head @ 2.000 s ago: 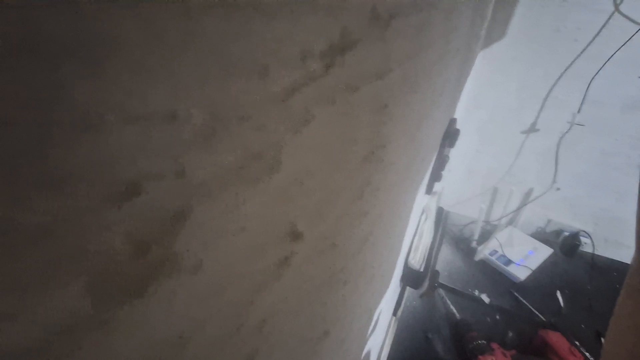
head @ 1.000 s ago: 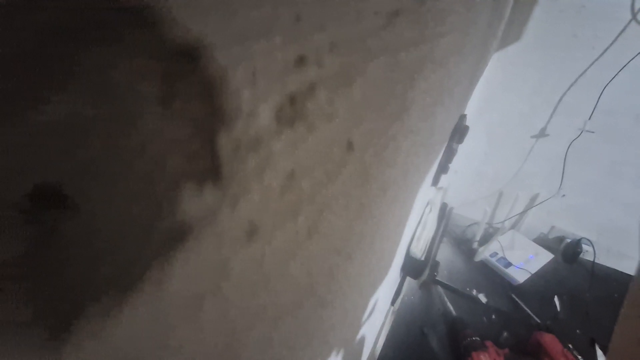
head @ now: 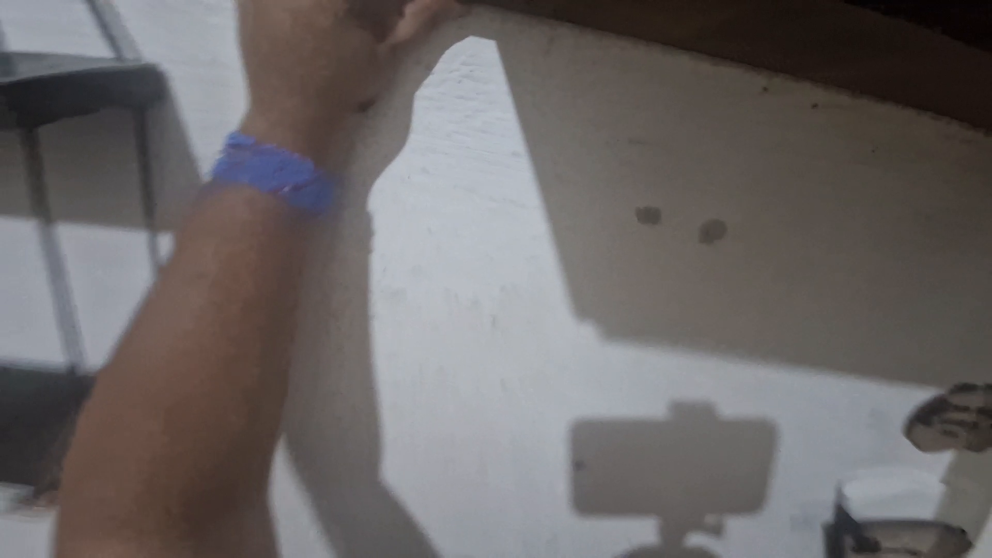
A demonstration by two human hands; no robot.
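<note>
My left forearm rises from the lower left, with a bright blue band (head: pixel 271 174) around the wrist. At the top edge of the view, my left hand (head: pixel 325 58) is partly cut off, beside the end of a dark brown board or panel (head: pixel 697 35). One finger points toward that board; whether the hand grips it cannot be told. Behind is a pale wall (head: pixel 465 310) with shadows of the arm, a straight-edged shape and a phone-like rectangle. My right hand is not in view.
A dark shelf or small table (head: pixel 85 85) with thin legs stands at the left. Low on the right are a blurred dark-and-tan object (head: pixel 949 418) and a dark-rimmed item (head: pixel 899 535). Two dark spots (head: pixel 680 223) mark the wall.
The view has turned strongly. My left arm with the blue band now shows; the large brown surface and the white device with antennas are out of view.
</note>
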